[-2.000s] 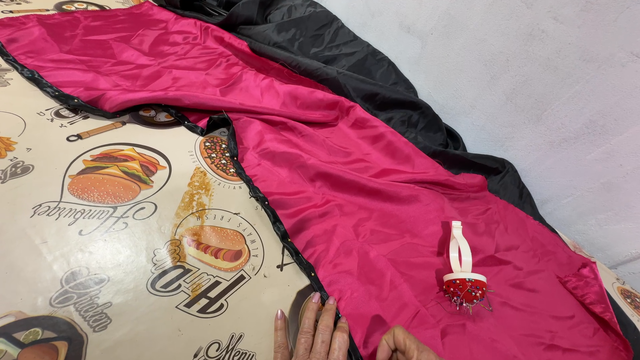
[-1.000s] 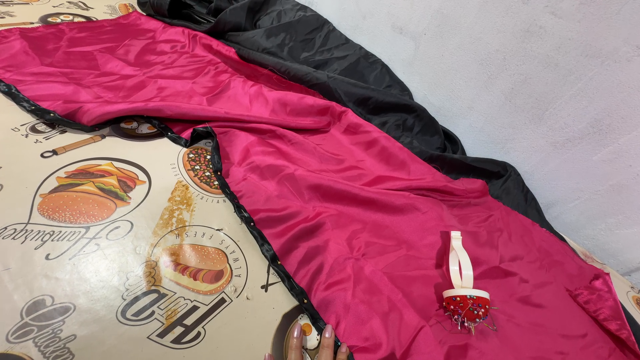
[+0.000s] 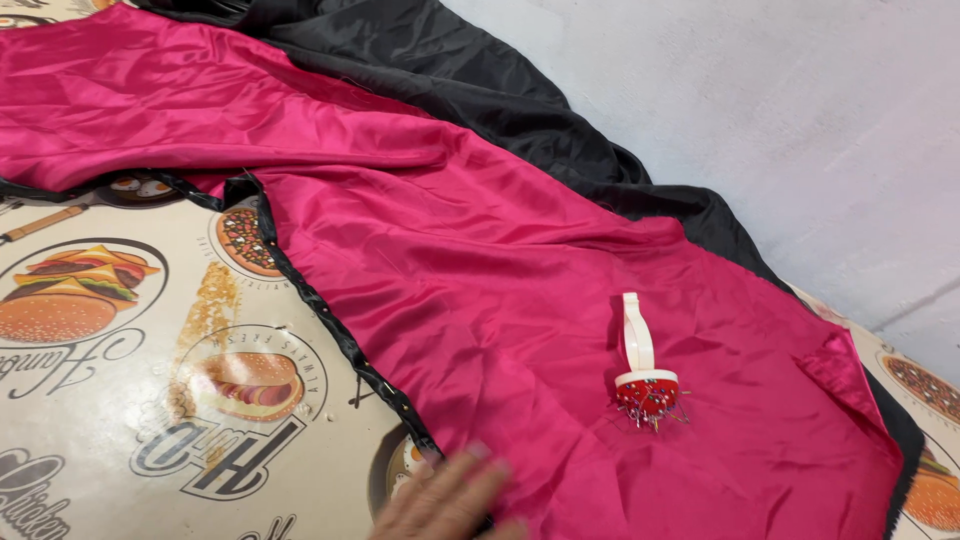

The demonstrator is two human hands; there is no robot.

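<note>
Bright pink satin fabric [image 3: 525,300] lies spread and rumpled, with a shiny black binding [image 3: 330,322] pinned along its near left edge. At the bottom, my left hand [image 3: 450,499] is blurred, fingers apart, over the binding and the pink cloth beside it; nothing is seen held in it. My right hand is out of the picture. To the right, a red pincushion [image 3: 649,397] with a white wrist band [image 3: 637,334] rests on the pink satin, stuck full of pins with coloured heads. Black fabric [image 3: 510,105] runs behind the pink.
Beneath the fabric is a table cover [image 3: 97,397] printed with burgers, pizza and lettering. A pale wall [image 3: 765,127] rises directly behind the black fabric and bounds the work area at the upper right.
My right hand, seen at the bottom two seconds ago, has gone out of view. My left hand now shows more fully, its fingers spread and blurred.
</note>
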